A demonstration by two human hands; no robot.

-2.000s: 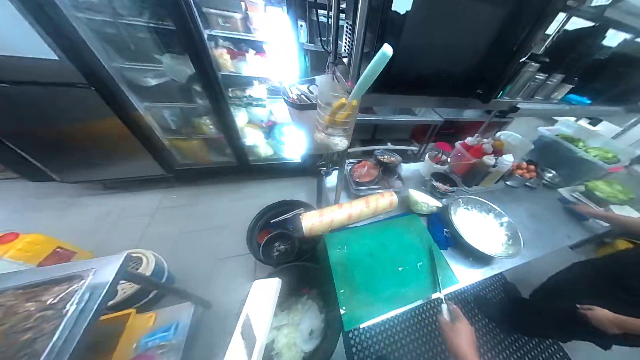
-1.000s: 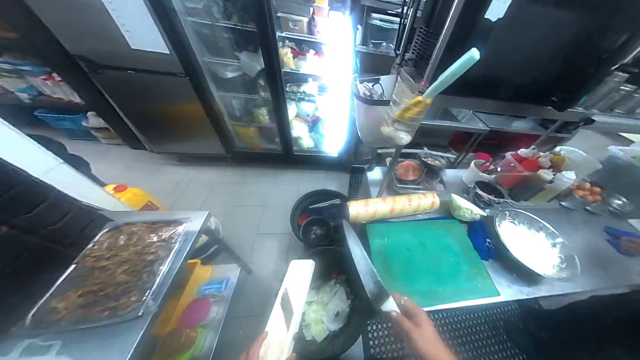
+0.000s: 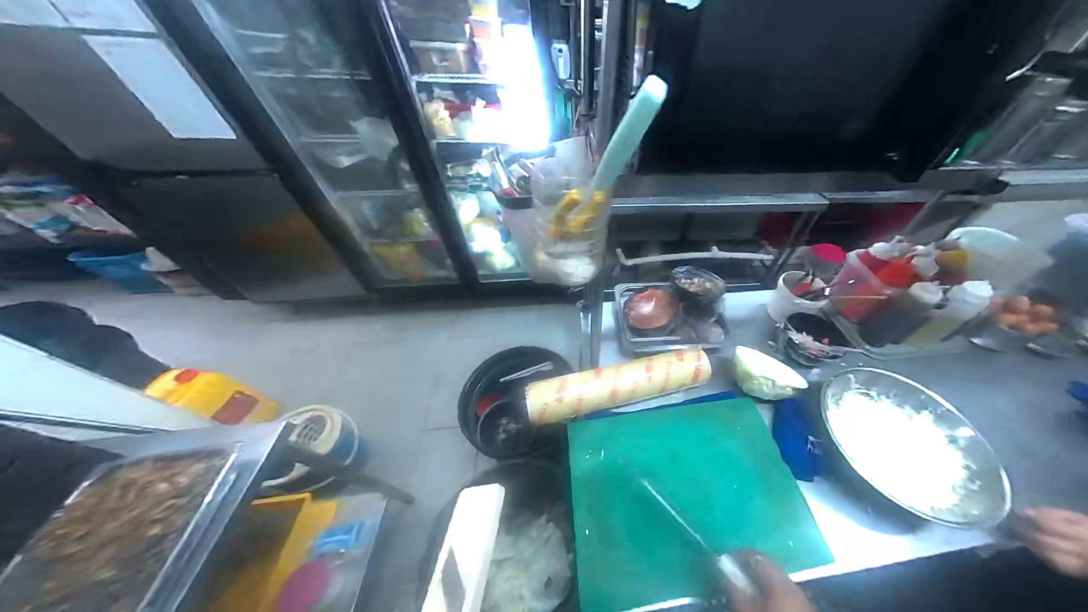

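Note:
My right hand [image 3: 765, 585] is closed on the pale handle of a kitchen knife [image 3: 680, 520], whose blurred blade points up and left over the green cutting board [image 3: 680, 476]. My left hand is out of view. A white slicer [image 3: 466, 544] with a slanted opening stands over a dark tub holding pale cut vegetables [image 3: 531, 561], left of the board; its lower end is cut off by the frame. Behind the board lie a printed roll of wrap [image 3: 619, 384] and a piece of cabbage [image 3: 767, 374]. A blue cloth [image 3: 797, 438] touches the board's right side.
A steel bowl [image 3: 1001, 484] of white shreds sits right of the board, near another person's hand [image 3: 1058, 540]. Sauce bottles [image 3: 965, 308] and eggs [image 3: 1024, 316] are farther back. A clear container [image 3: 565, 242] hangs by the post. A tray of brown food [image 3: 127, 527] is at left.
My right hand has brought the knife from beside the board's left edge to over the board. My left hand, seen at the slicer's lower end a second ago, has left the view.

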